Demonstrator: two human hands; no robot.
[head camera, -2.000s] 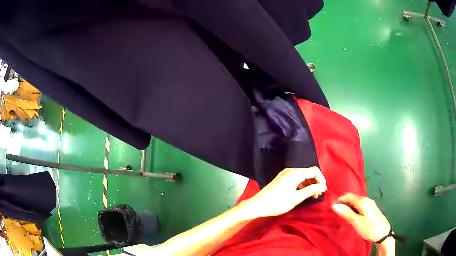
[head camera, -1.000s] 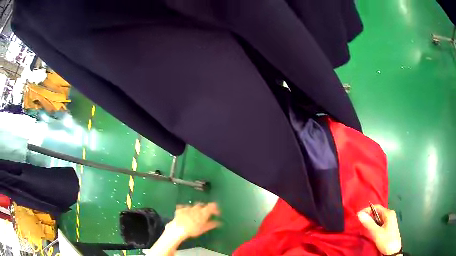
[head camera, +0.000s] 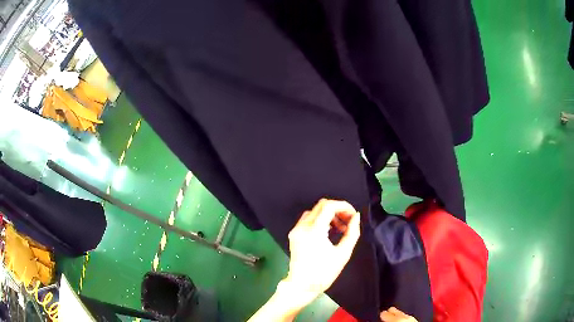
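A long dark coat (head camera: 283, 132) hangs over most of the view, its lower end near the wearer's red clothing (head camera: 454, 251). Its shiny navy lining (head camera: 400, 240) shows at the opening near the hem. My left hand (head camera: 322, 246) is over the coat by the front edge, thumb and fingertips curled together in a ring; I cannot tell whether a thread or cloth is pinched. My right hand (head camera: 396, 316) is cut off by the bottom edge, with only a few fingertips showing at the lower part of the coat. Its palm is hidden, and no snips are visible.
A grey metal rack foot (head camera: 151, 217) stands on the green floor at left, with a black waste bin (head camera: 167, 294) below it. Another dark garment (head camera: 50, 210), orange-yellow cloth (head camera: 72, 108) and a yellow coiled hose (head camera: 43, 300) are at the far left.
My left hand has come from the bin side onto the coat's front edge. My right hand, which showed snips, has dropped mostly out of view. The coat opening has widened.
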